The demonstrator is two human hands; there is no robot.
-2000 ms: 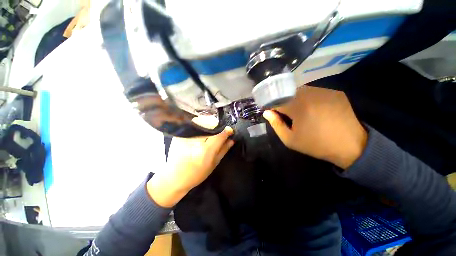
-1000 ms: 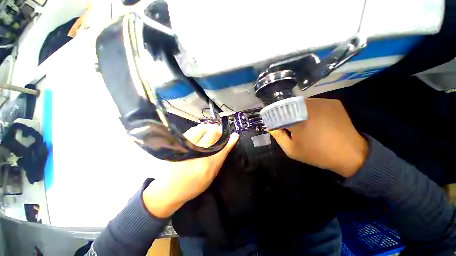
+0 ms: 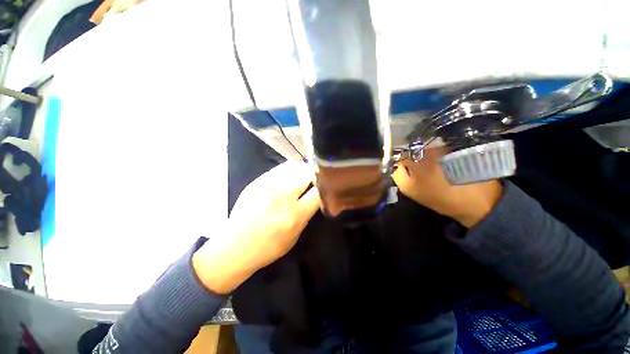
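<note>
Black fabric (image 3: pixel 331 276) lies under both hands and spreads down over the table edge to the lap. My left hand (image 3: pixel 266 221) lies on it left of the chrome guard (image 3: pixel 342 117), its fingertips hidden behind the guard. My right hand (image 3: pixel 438 190) is on the fabric right of the guard, partly covered by the ridged tension dial (image 3: pixel 480 162); its fingertips are only partly visible. The guard hides the needle and presser foot. I cannot tell whether either hand pinches the cloth. A dark thread (image 3: pixel 238 59) runs down the left of the head.
The white machine head (image 3: pixel 483 41) with a blue stripe crosses the top. The white table (image 3: pixel 138 180) has a blue strip (image 3: pixel 50 166) at its left. A dark heap (image 3: pixel 24 190) lies far left. A blue basket (image 3: pixel 504 328) is low right.
The view has shifted, so the chrome guard now stands upright over the needle area and the dial appears farther right. Both hands remain at the fabric, with the left fingertips now more hidden.
</note>
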